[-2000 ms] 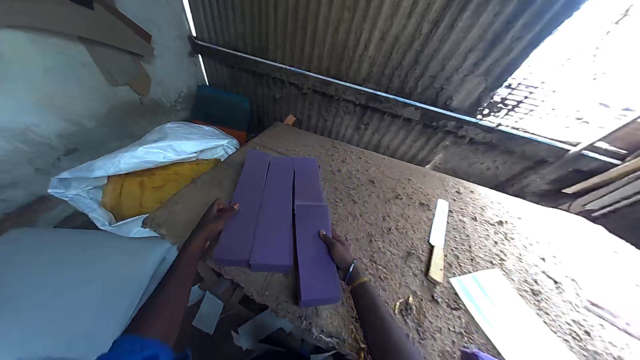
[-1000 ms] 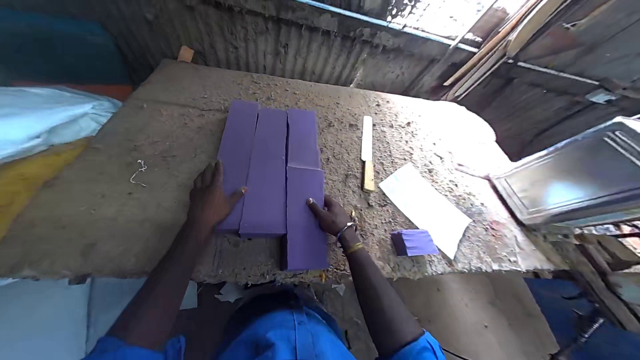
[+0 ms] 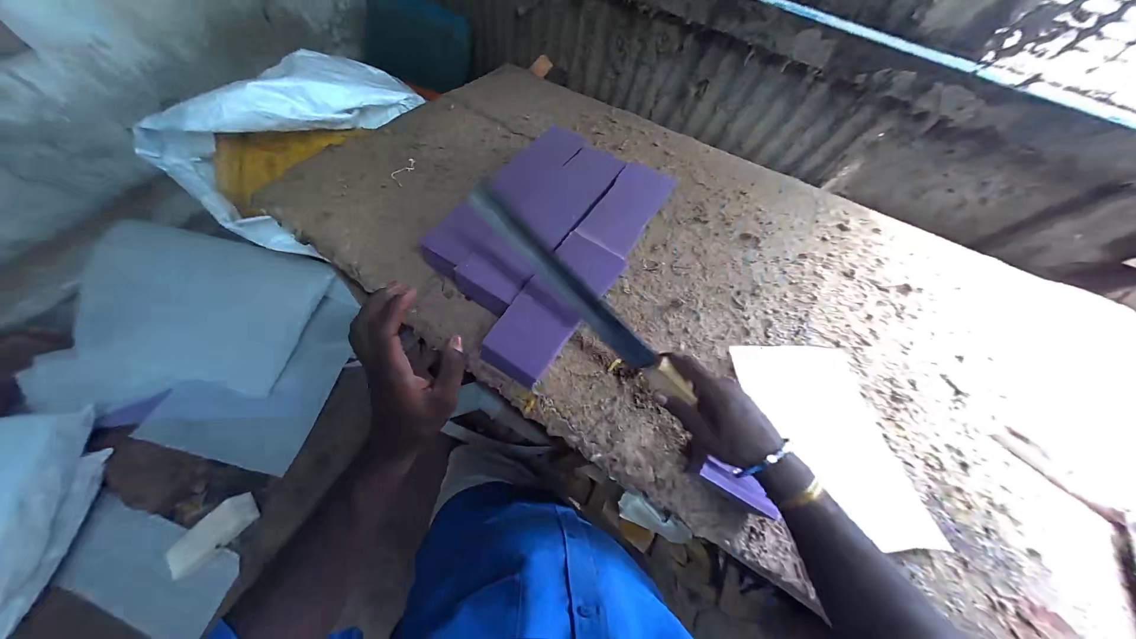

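My right hand (image 3: 723, 413) grips the pale handle of a long-bladed knife (image 3: 568, 288), its blade slanting up and left over several purple foam blocks (image 3: 555, 191). The blocks lie side by side on a rough, dirt-covered table (image 3: 710, 275); one at the right juts out toward the near edge. Whether the blade touches the foam I cannot tell. My left hand (image 3: 404, 368) is raised near the table's near edge, left of the blocks, fingers apart and holding nothing. A small purple block (image 3: 737, 486) lies partly hidden beneath my right wrist.
A white sheet (image 3: 834, 435) lies right of my right hand. Left of the table are an open white sack (image 3: 293, 93) with yellow material inside and grey sheets (image 3: 195, 311) lower down. A corrugated metal wall (image 3: 657, 98) runs behind the table.
My right hand has left the foam and taken up the knife, which lay on the table before. My left hand has let go of the blocks. The view has swung back left.
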